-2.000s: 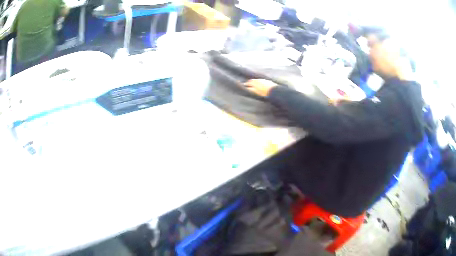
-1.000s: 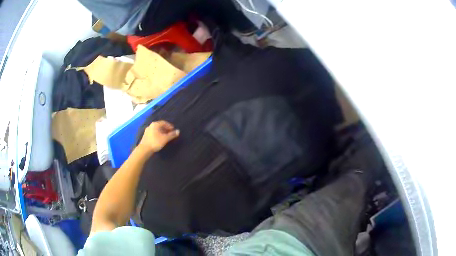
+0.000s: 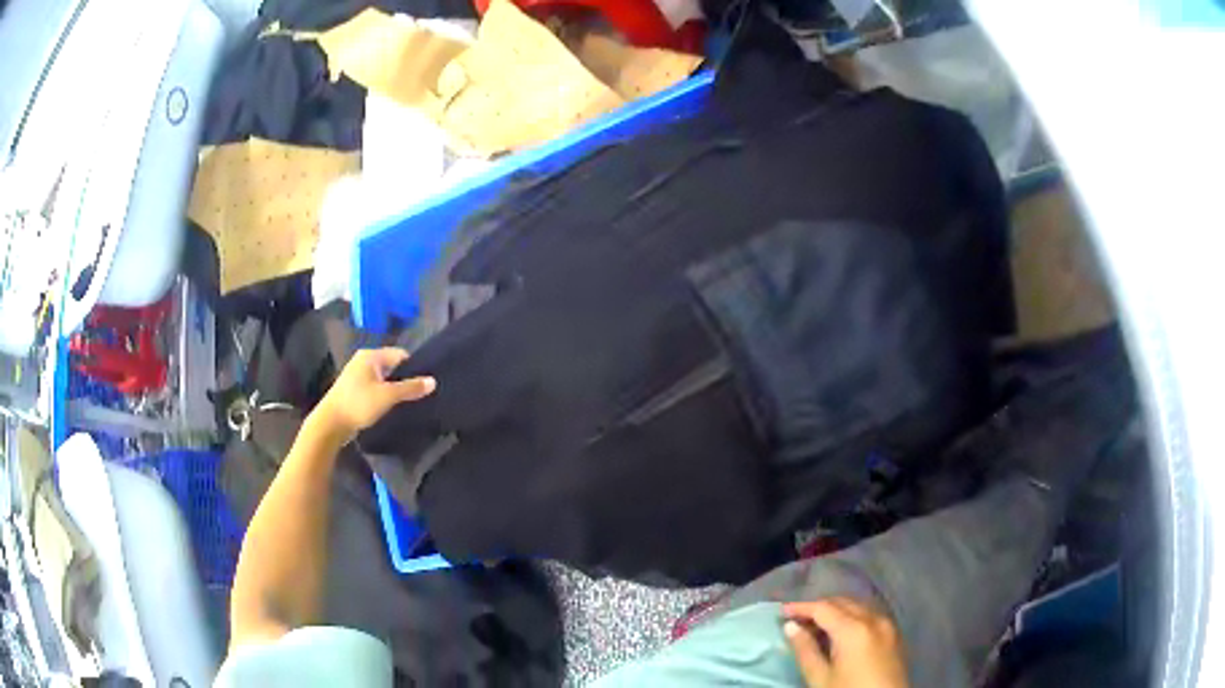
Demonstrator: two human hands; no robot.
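Dark garment panels (image 3: 578,336) lie heaped over a blue plastic basket (image 3: 390,269), with a smoother blue-black patch at the right of the heap and a narrow raised line near its middle. My left hand (image 3: 383,386) is at the left edge of the top panel, its thumb and fingers pinching the cloth there. A greyish layer shows beneath that edge. My right hand (image 3: 849,645) is low at the picture's bottom, partly cut off, near my green clothing, with thumb and fingers apart and no cloth seen in it.
Tan sheets with small holes (image 3: 262,208) and other dark cloth lie beyond and left of the basket. A white table edge (image 3: 1075,161) curves down the right side. Pale rounded machine parts (image 3: 148,175) stand at far left. Grey cloth (image 3: 927,565) lies at lower right; speckled floor (image 3: 618,621) shows below.
The view has swung from the table and another person down to the basket. Since a second ago, my left hand has moved to the panel's left edge, and my right hand has come into view.
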